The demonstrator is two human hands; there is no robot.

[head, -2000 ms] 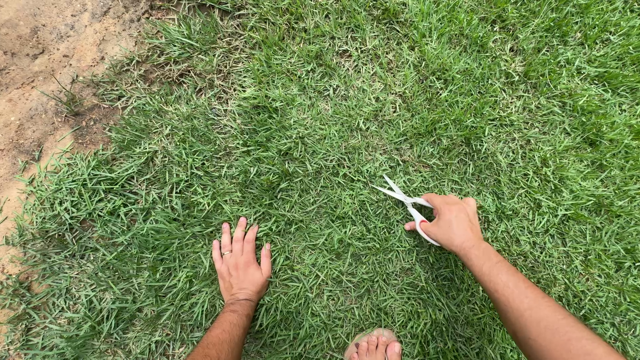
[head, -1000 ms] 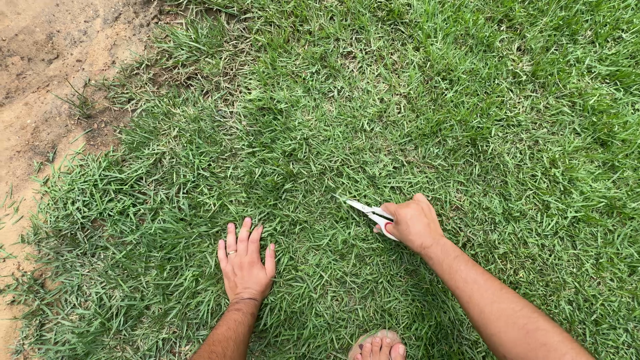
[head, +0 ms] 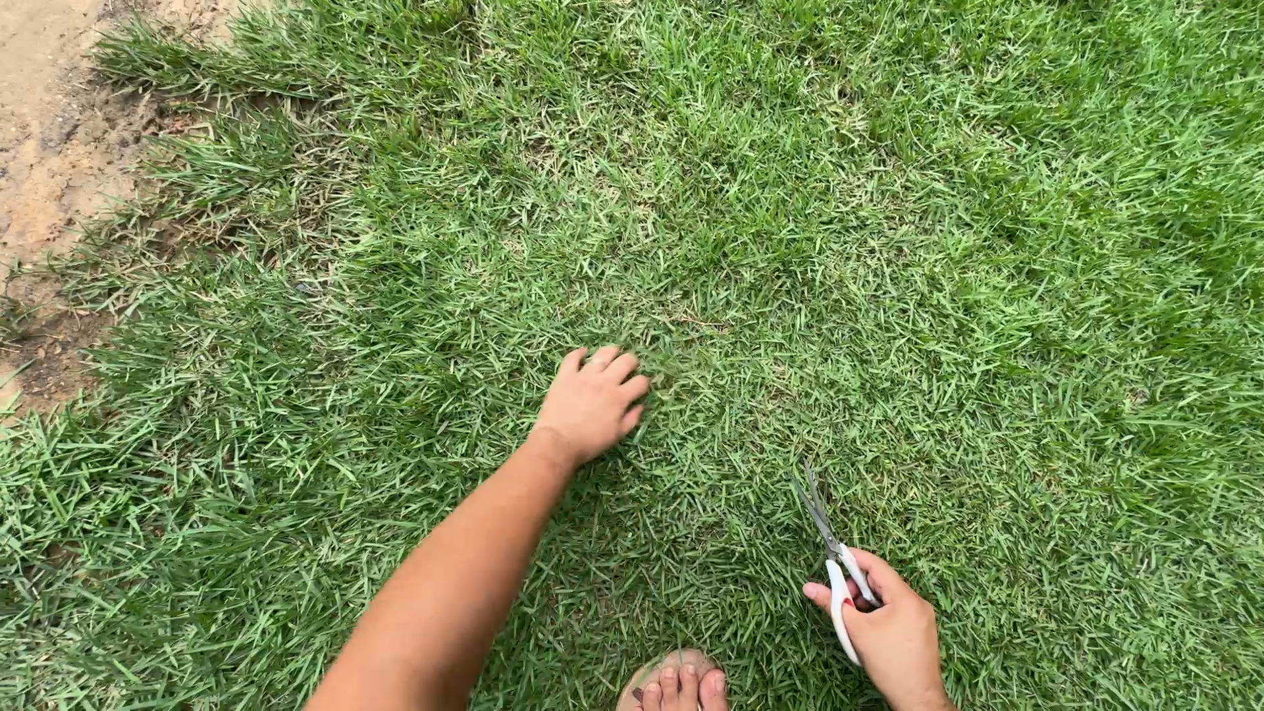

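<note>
My left hand (head: pixel 592 403) is over the grass near the middle of the view, palm down, fingers apart and slightly bent, with nothing seen in it. A ring shows on one finger. At the lower right my right hand (head: pixel 894 622) grips a pair of scissors (head: pixel 841 583) by the white handles, which have a bit of red inside. The metal blades point up and slightly left over the grass (head: pixel 731 395), parted only a little. Some blades of grass beside my left fingers look blurred.
My foot (head: pixel 681 683) shows at the bottom edge, in what looks like a clear-strapped sandal. Bare sandy soil (head: pixel 59 168) lies at the upper left, with ragged grass along its edge. Longer, brighter grass (head: pixel 1175 197) grows at the right.
My left hand has left its spot at the lower left and reached forward and right. My right hand has drawn back toward me, and the scissors now point forward instead of left.
</note>
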